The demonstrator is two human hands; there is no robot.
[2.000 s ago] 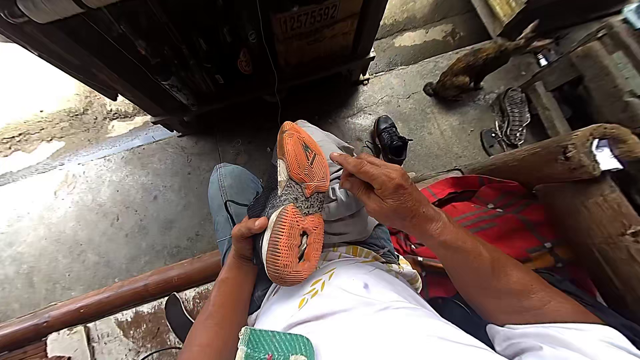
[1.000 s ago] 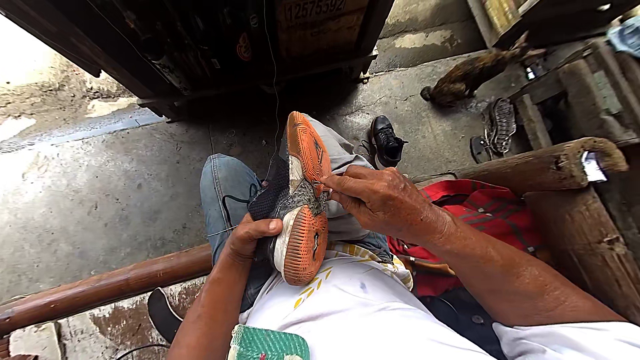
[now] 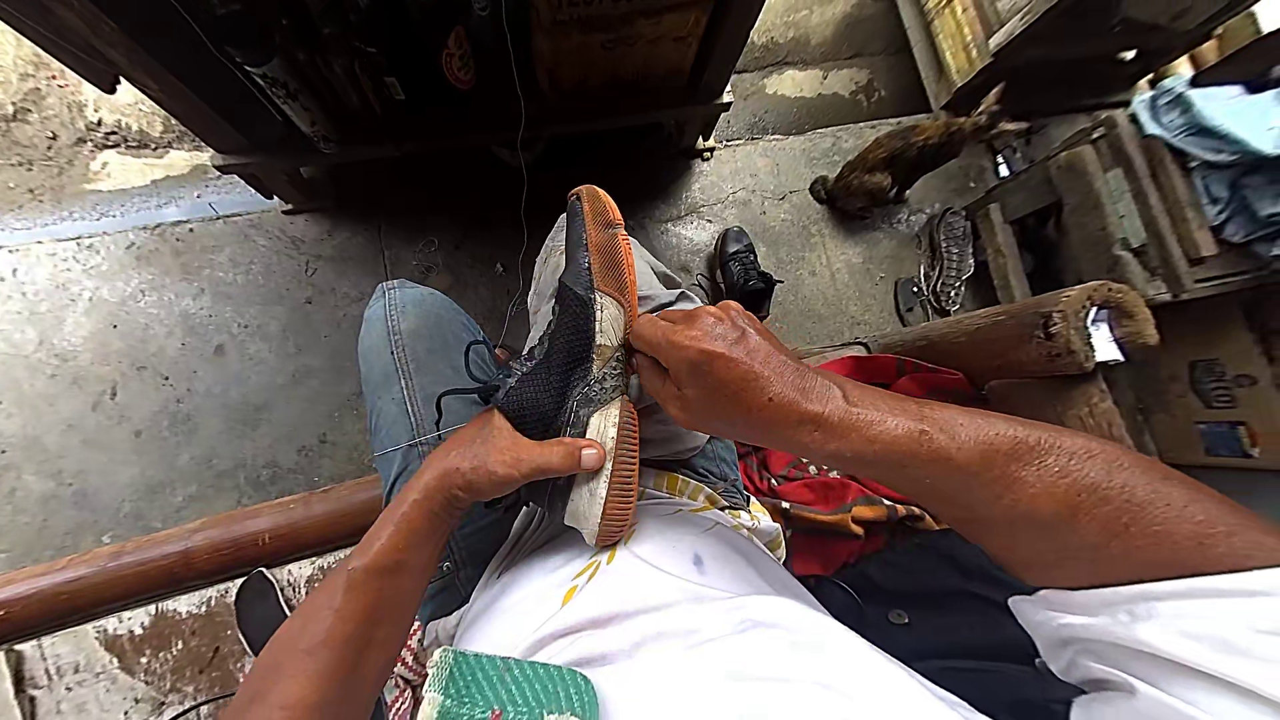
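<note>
A dark mesh sports shoe (image 3: 560,350) with an orange and white sole stands on its heel over my lap, its toe pointing away. My left hand (image 3: 510,455) holds it near the heel, with the thumb on the white midsole and the other fingers hidden. At the middle of the sole, my right hand (image 3: 710,360) has its thumb and forefinger pinched against the edge; whether something small is between them cannot be seen. Dark laces (image 3: 465,385) hang at the shoe's left side. A pale thread (image 3: 420,440) runs leftward from near my left hand across the jeans.
A dark wooden cabinet (image 3: 620,120) stands ahead. Beyond my right hand are a black shoe (image 3: 742,270), a worn shoe (image 3: 948,262) and a brindled animal (image 3: 900,160). A wooden rail (image 3: 200,545) lies at left, a log (image 3: 1000,335) at right, beside red cloth (image 3: 830,500).
The shoe has turned, so its dark upper and side now face up where the orange sole showed before. My right hand has come from above the sole to its edge.
</note>
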